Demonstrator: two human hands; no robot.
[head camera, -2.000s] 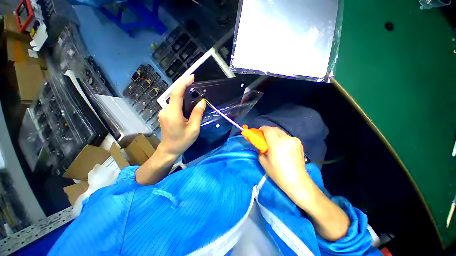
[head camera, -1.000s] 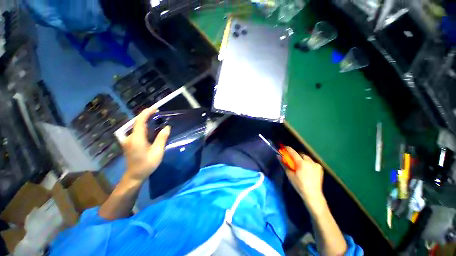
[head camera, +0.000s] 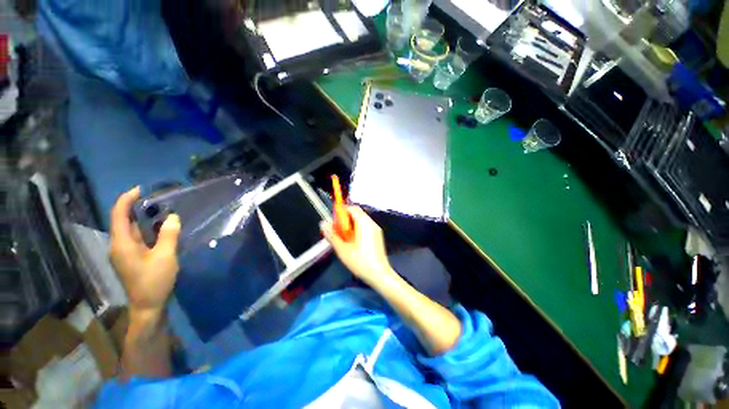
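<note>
My left hand (head camera: 148, 260) grips a dark tablet back cover (head camera: 196, 200) by its corner with round camera openings, at the left over the floor. Clear shiny film hangs from the cover. My right hand (head camera: 360, 246) is closed around an orange-handled screwdriver (head camera: 340, 209), held left of the bench edge; its shaft cannot be made out. A silver-grey tablet back cover (head camera: 404, 152) with black camera rings at its top left corner lies on the green bench mat (head camera: 511, 208), its lower edge at the bench edge.
Clear cups (head camera: 491, 105) stand at the back of the bench. Tweezers (head camera: 591, 257) and several pens and tools (head camera: 638, 302) lie at the right. White-framed panels (head camera: 294, 220) are below my hands. Black panels (head camera: 671, 152) are stacked at the back right. A person's blue smock (head camera: 112, 48) shows top left.
My left hand has moved left with the dark cover. My right hand has moved left and up with the screwdriver, away from the cover it touched earlier. The view has shifted, showing more bench.
</note>
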